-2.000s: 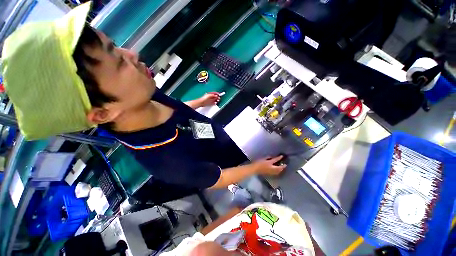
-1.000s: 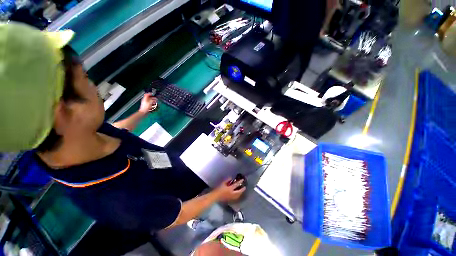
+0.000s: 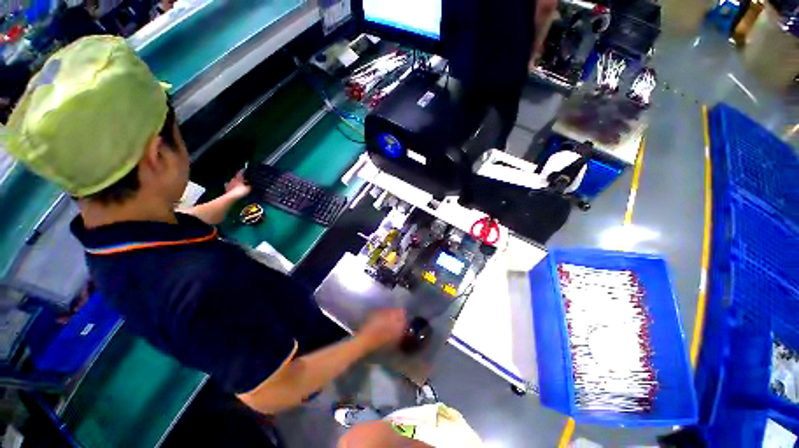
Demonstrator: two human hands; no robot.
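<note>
A blue tote [image 3: 549, 341] stands at the right, filled with rows of thin white wire leads [image 3: 609, 337] with dark red ends. Left of it is a bench machine [image 3: 399, 249] with yellow parts and a small lit display, behind a metal plate [image 3: 350, 289]. A co-worker's blurred hand [image 3: 384, 328] is at the plate's front edge, beside a small black mouse [image 3: 415, 334]. Neither of my hands can be made out. Bare skin and white printed cloth are cut off at the bottom edge; whose they are is unclear.
A co-worker [image 3: 193, 297] in a green cap stands at the left, the other hand by a black keyboard [image 3: 298, 194]. Red scissor-like handles [image 3: 484, 230] lie by the machine. A white-topped cart [image 3: 495, 324] adjoins the tote. Blue crates [image 3: 753, 210] line the right; another person [image 3: 486, 66] stands behind.
The view has swung right, so the tote and machine sit further left than two seconds ago. The co-worker's near hand has come off the mouse; the face has turned away.
</note>
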